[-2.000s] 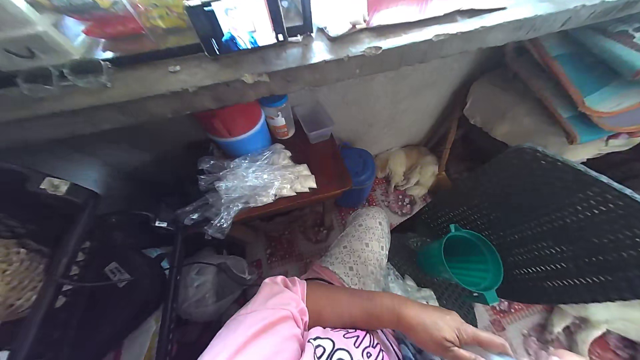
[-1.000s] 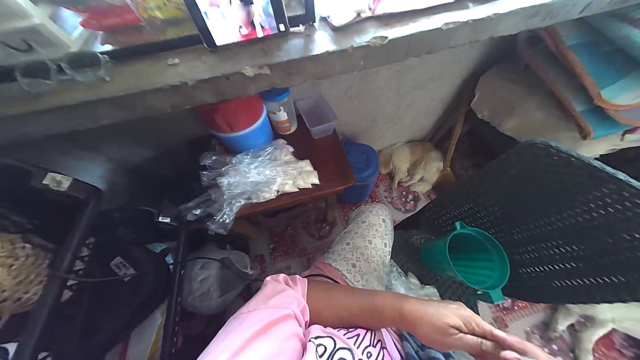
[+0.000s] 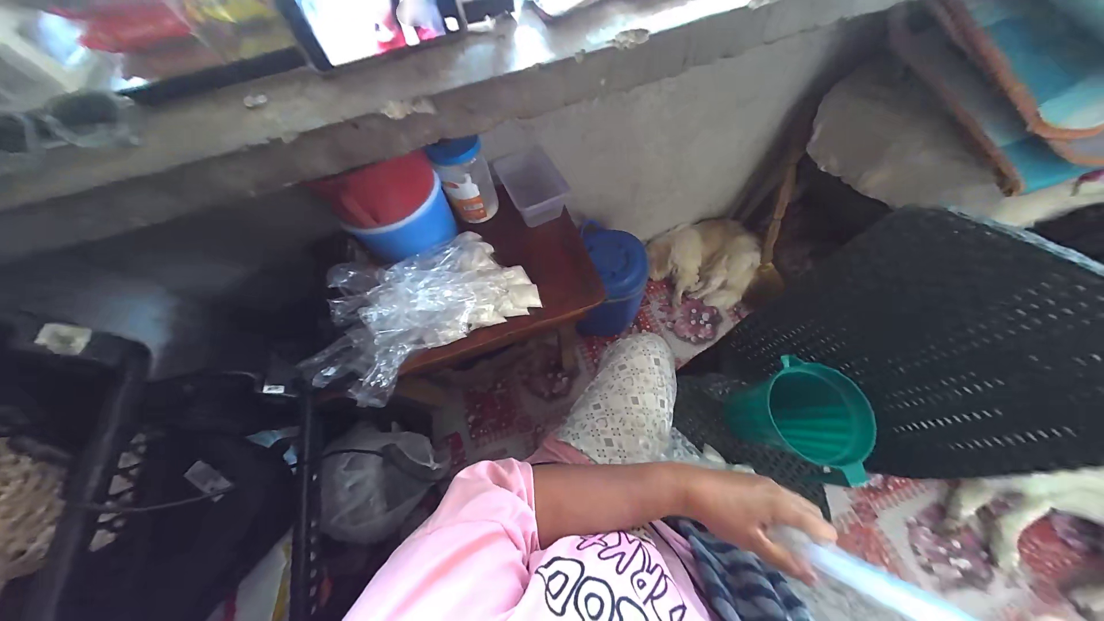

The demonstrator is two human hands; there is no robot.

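My left hand [image 3: 763, 517], at the end of a pink sleeve, has its fingers closed on one end of a long, pale, translucent plastic strip or bag [image 3: 871, 580]. The strip runs down to the lower right edge and is blurred. My right hand cannot be made out. A green plastic pail [image 3: 819, 414] lies tilted just above my left hand, against a black perforated basket [image 3: 966, 345]. Farther left, clear plastic bags with filled whitish ends [image 3: 483, 297] lie in a pile on a small brown wooden table [image 3: 556, 259].
A blue-and-red container [image 3: 401, 216], a blue-lidded jar [image 3: 466, 185] and a clear tub [image 3: 535, 185] share the table. Beyond are a blue lidded bucket [image 3: 617, 276], a curled dog [image 3: 711, 259] and a broom [image 3: 776, 233]. Another animal [image 3: 1026, 509] lies lower right. Black crates [image 3: 129, 388] stand left.
My left hand, seen with fingers stretched out toward the lower right, has drawn back to the left and its fingers have curled. The pale strip now shows plainly in it.
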